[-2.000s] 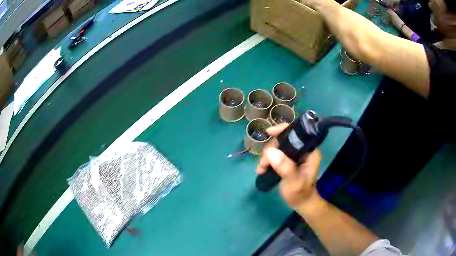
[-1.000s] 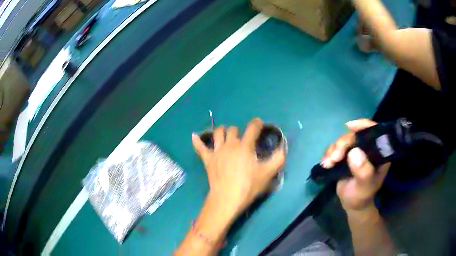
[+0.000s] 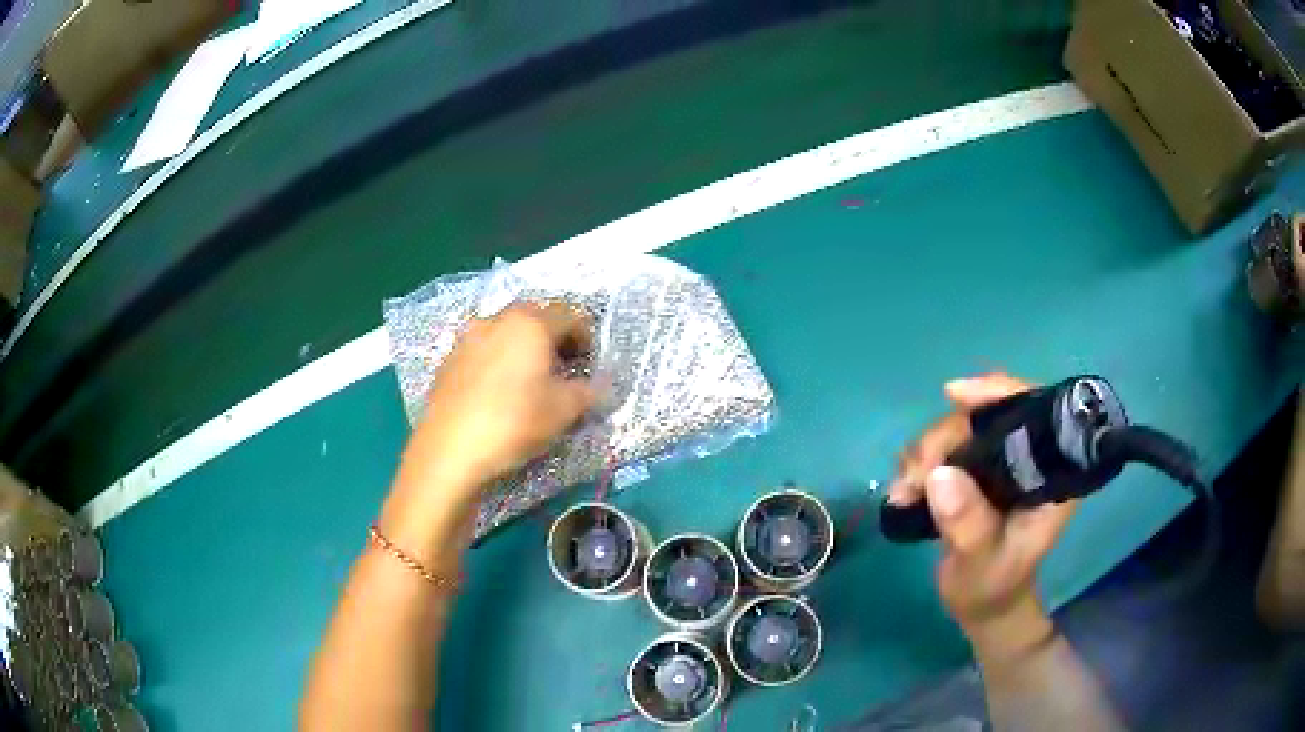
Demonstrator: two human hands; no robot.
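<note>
Several round housings stand upright in a cluster on the green bench at the lower middle. Each holds a dark hub with thin spokes, and thin red wires stick out of some. A clear bag of silver-grey screws lies flat behind them. My left hand is over the bag's left part, fingers curled down at the screws; the fingertips are blurred, and I cannot tell whether they hold any. My right hand grips the black electric screwdriver to the right of the housings, its narrow end towards the left.
An open cardboard box with dark parts stands at the upper right. Other housings stand in a group at the lower left. At the right edge, another person's fingers are by more housings. A white line crosses the bench behind the bag.
My left hand has left the housings and moved to the bag. The housings show uncovered in a cluster. The view has shifted; my right hand still holds the screwdriver.
</note>
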